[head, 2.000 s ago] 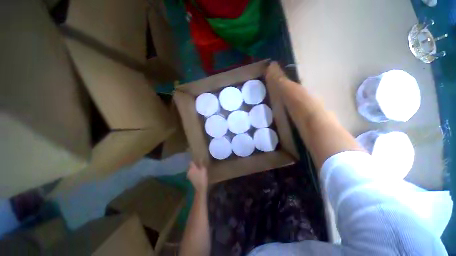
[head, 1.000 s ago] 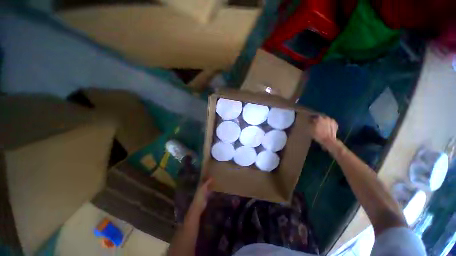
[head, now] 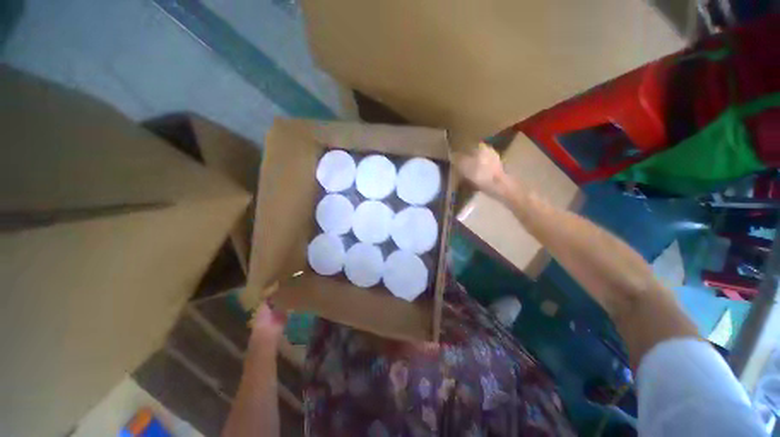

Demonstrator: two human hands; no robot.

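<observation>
An open brown carton [head: 282, 201] is held in front of me at the centre. Rows of white round tops [head: 373, 222] lie inside it, towards its right side, with bare carton bottom along the left and lower sides. My left hand [head: 268, 317] grips the carton's lower left corner. My right hand [head: 484, 171] grips its upper right edge. Both hands are bare and slightly blurred, and some fingers are hidden by the carton walls.
Large brown cartons [head: 103, 282] stand at the left, and another [head: 487, 64] at the top. A closed brown box [head: 522, 224] lies right of the held carton. A red plastic stool or crate [head: 611, 128] and green cloth [head: 714, 154] are at the upper right. Stacked cardboard [head: 192, 363] lies lower left.
The view has swung left, away from the bench, which has left the view. Both hands still hold the carton, which has moved along with the view towards the large cartons.
</observation>
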